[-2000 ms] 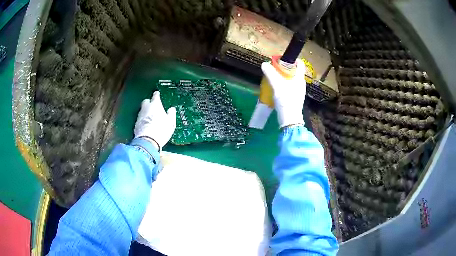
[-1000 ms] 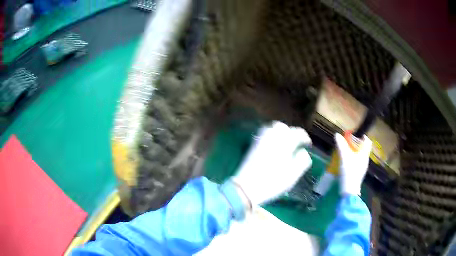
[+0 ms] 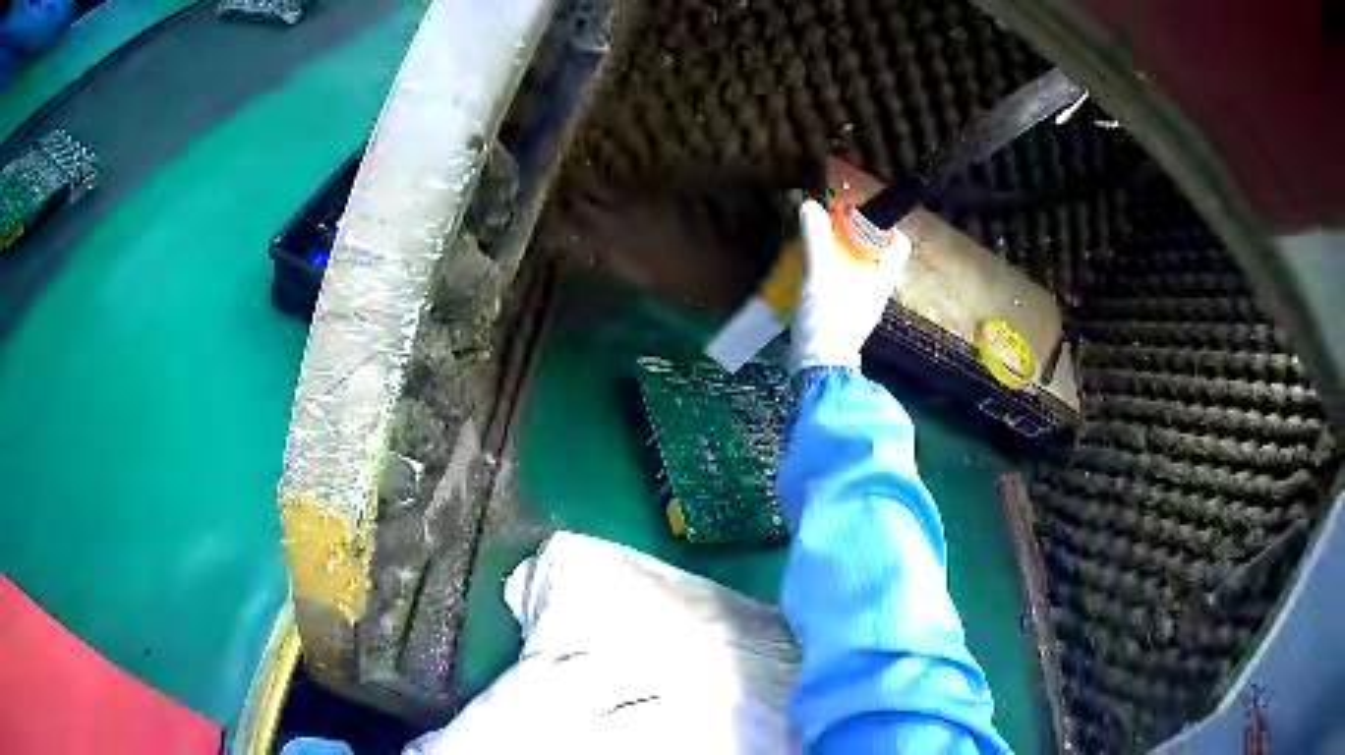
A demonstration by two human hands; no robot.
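A green circuit board [image 3: 716, 450] lies on the green floor of the foam-lined booth, with silvery parts and a yellow part at its lower left edge. My white-gloved right hand [image 3: 848, 295] grips the yellow-orange air blow gun [image 3: 786, 280]. Its flat white tip is just above the board's top edge. My right sleeve hides the board's right side. A large white cloth [image 3: 664, 649] covers the bottom middle. Only a sliver of blue, apparently my left sleeve, shows at the bottom left edge. I cannot make out my left hand against the cloth.
A beige-metal box [image 3: 974, 280] with a yellow ring [image 3: 1006, 354] stands behind the gun. The booth's pale curved edge [image 3: 376, 266] rises at left. Outside are a black bin [image 3: 303, 251], a red mat [image 3: 81, 686] and a board [image 3: 47, 185] on the dark conveyor.
The view has swung left. The board now lies turned differently from the first frame. My left hand has left the board area. My right hand still holds the gun, now above the board's top edge.
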